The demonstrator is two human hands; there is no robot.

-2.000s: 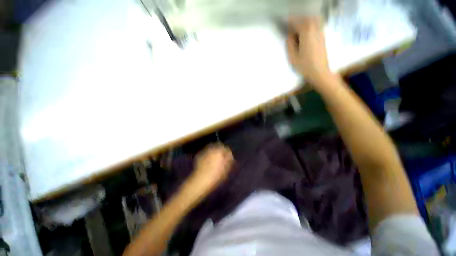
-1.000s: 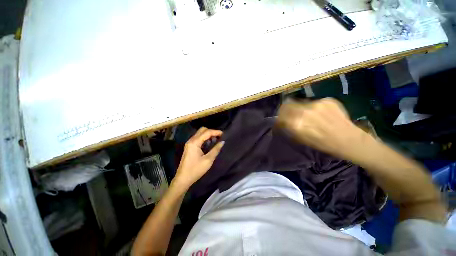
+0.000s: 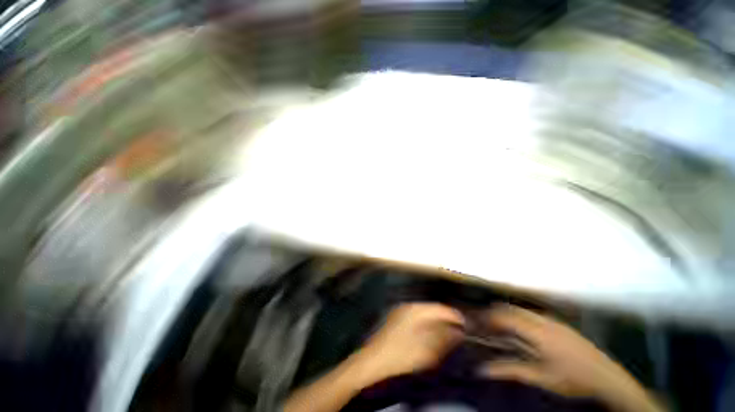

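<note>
The whole view is strongly blurred. My left hand is low in the middle, below the front edge of the white table, with its fingers curled. My right hand is just to its right, with fingers pointing towards the left hand. Dark cloth lies under and between the hands. A thin pale streak shows between the fingertips; I cannot tell what it is. Blur hides whether either hand grips the cloth or anything else.
The white table spans the middle, overexposed, its front edge just above my hands. A blurred pale machine shape stands at the right. Blurred orange and green shapes are at the far left. Dark space and grey parts lie under the table.
The view has swung up and left, showing more beyond the table. My right hand has come down from the machine area two seconds ago and is now closer to my left hand.
</note>
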